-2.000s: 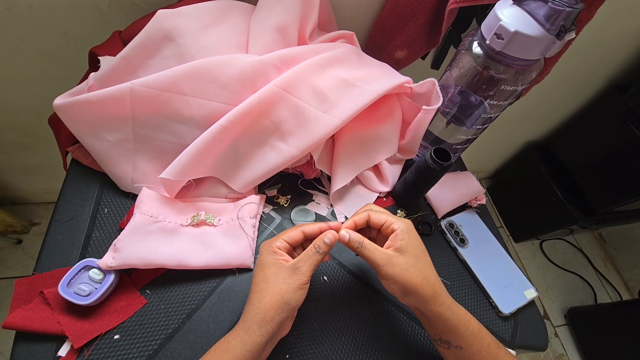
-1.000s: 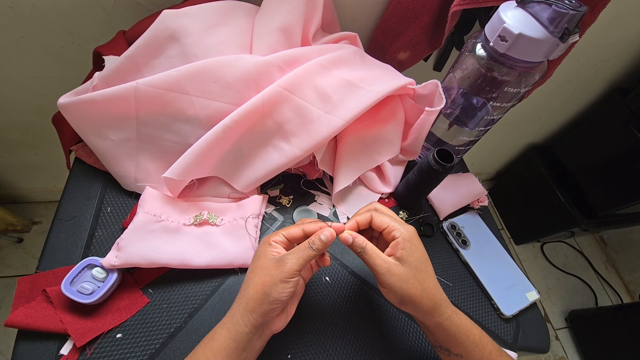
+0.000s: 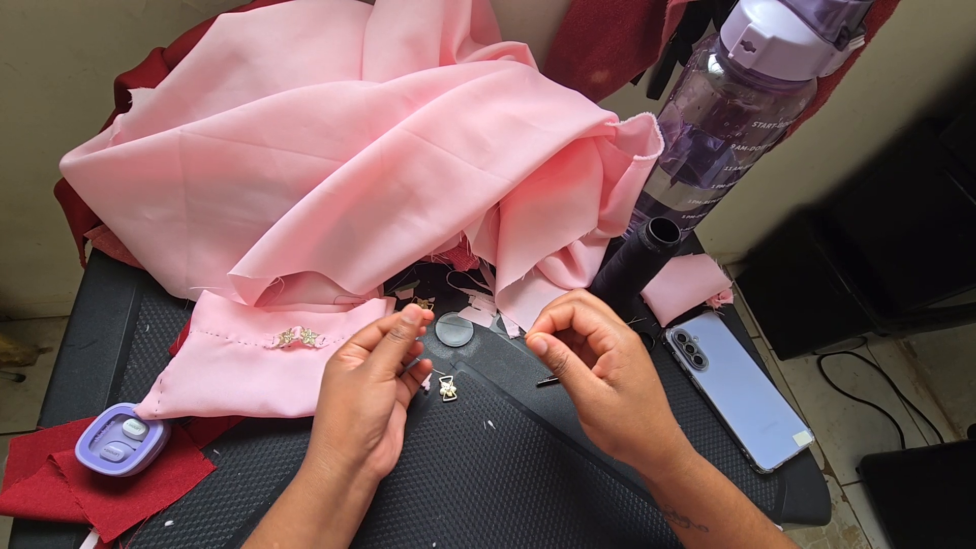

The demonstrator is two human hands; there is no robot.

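My left hand [image 3: 377,381] is raised over the black textured surface, thumb and forefinger pinched together; what lies between them is too small to tell. To its right, my right hand [image 3: 598,366] also has its thumb and forefinger pinched, and nothing clear shows between them. A sewn pink fabric pouch [image 3: 244,374] with a metal flower ornament [image 3: 297,337] lies left of my left hand. Between the hands is a small metal ornament [image 3: 447,389], with a round translucent disc [image 3: 454,329] above it. A dark slim tool [image 3: 547,380] is partly hidden behind my right hand.
A large pink cloth [image 3: 366,152] lies heaped at the back. At the right are a black thread spool [image 3: 637,259], a purple water bottle [image 3: 724,114], a folded pink piece [image 3: 686,288] and a phone [image 3: 736,389]. An earbud case [image 3: 122,440] sits on red fabric [image 3: 137,488] at the left.
My hands, whose fingertips met in both earlier frames, have moved apart. The small metal ornament and the disc now show in the gap between them.
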